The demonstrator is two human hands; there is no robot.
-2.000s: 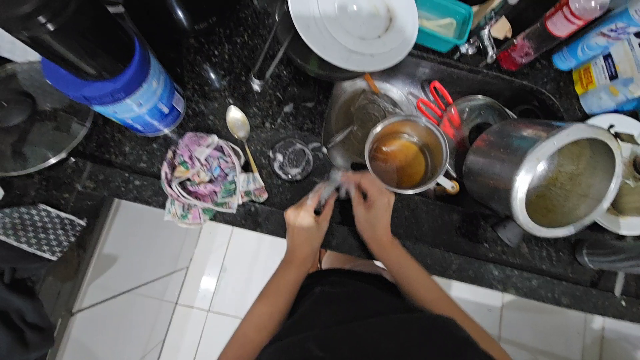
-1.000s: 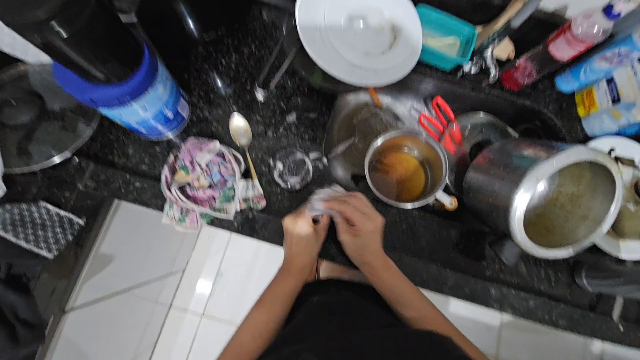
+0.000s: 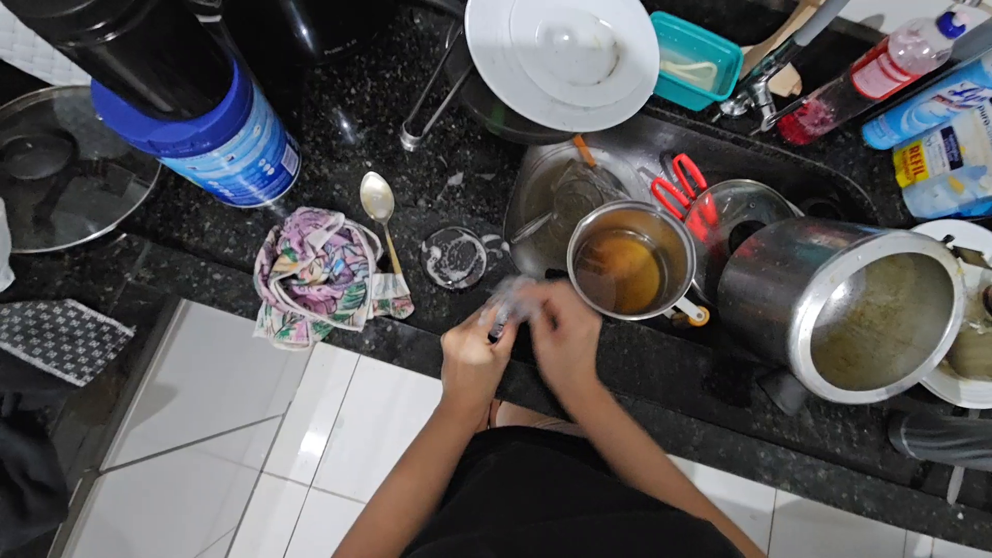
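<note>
My left hand (image 3: 474, 353) and my right hand (image 3: 567, 329) meet at the front of the counter, both on a small, pale, blurred thing (image 3: 513, 301) that I cannot identify. Just beyond them lies a round clear dish or lid with white suds (image 3: 454, 258). To its left are a metal spoon (image 3: 377, 198) and a crumpled floral cloth (image 3: 314, 267). A metal pan holding amber liquid (image 3: 629, 260) stands right of my hands, at the sink's near edge.
The sink (image 3: 535, 182) holds dishes, red-handled scissors (image 3: 686, 186) and a glass lid (image 3: 744, 205). A large metal pot (image 3: 775, 287) lies tilted at right. White plates (image 3: 562, 62), a teal container (image 3: 697, 58) and bottles (image 3: 876, 77) stand behind. A blue-lidded tub (image 3: 232, 139) is at left.
Both hands stay together on the small pale thing, their fingers shifting around it. The cloth, spoon, round dish and pan have kept their places.
</note>
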